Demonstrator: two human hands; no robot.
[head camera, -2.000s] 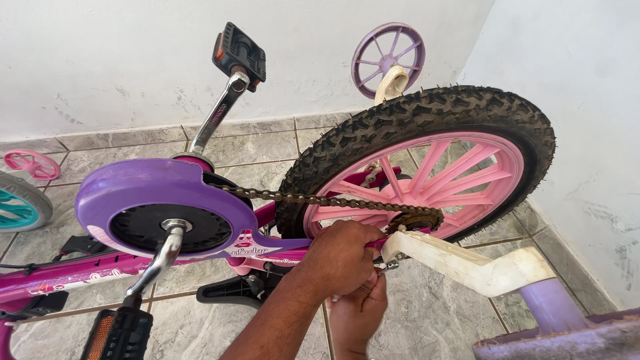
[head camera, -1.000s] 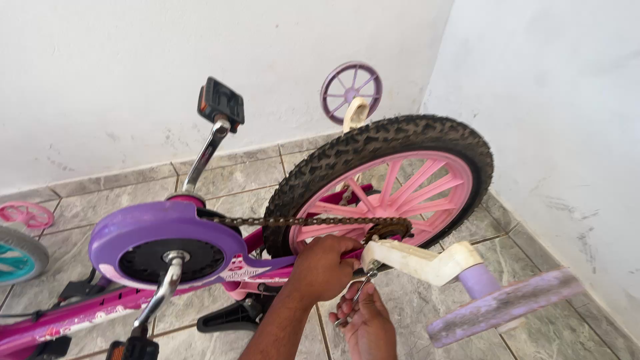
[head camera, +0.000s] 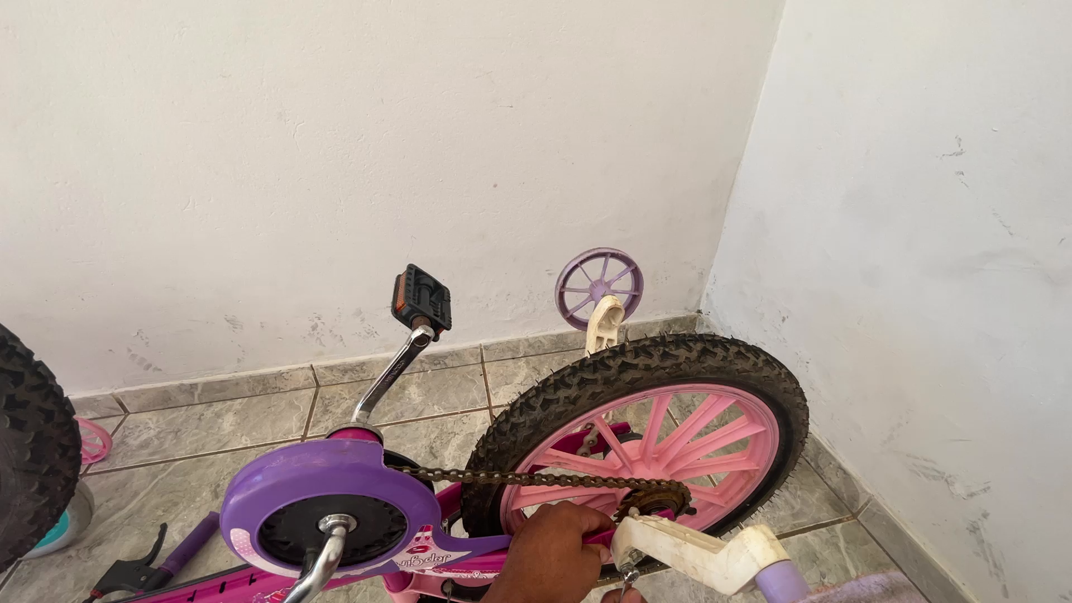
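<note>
A pink child's bicycle rests upside down, its pink-spoked rear wheel (head camera: 729, 456) raised. A rusty chain (head camera: 536, 478) runs from the purple chain guard (head camera: 335, 469) to the rear sprocket (head camera: 657, 498). My left hand (head camera: 548, 553) grips the pink frame beside the rear axle, next to a white training-wheel bracket (head camera: 691, 543). At the bottom edge, only fingertips of my right hand (head camera: 626, 595) show, on a small metal tool (head camera: 628, 574) just below the bracket's axle end. The tool's kind cannot be told, as most of it is out of view.
The far training wheel (head camera: 600, 289) stands near the wall. A crank with a black pedal (head camera: 421, 300) sticks up, and another crank (head camera: 322, 565) points toward me. Part of a black tyre (head camera: 29, 444) is at left, above a brake lever (head camera: 134, 569). Walls meet behind the rear wheel.
The view has tilted up, so my hands sit lower in the frame. My left hand stays by the rear axle; my right hand, with the metal tool, is now mostly cut off.
</note>
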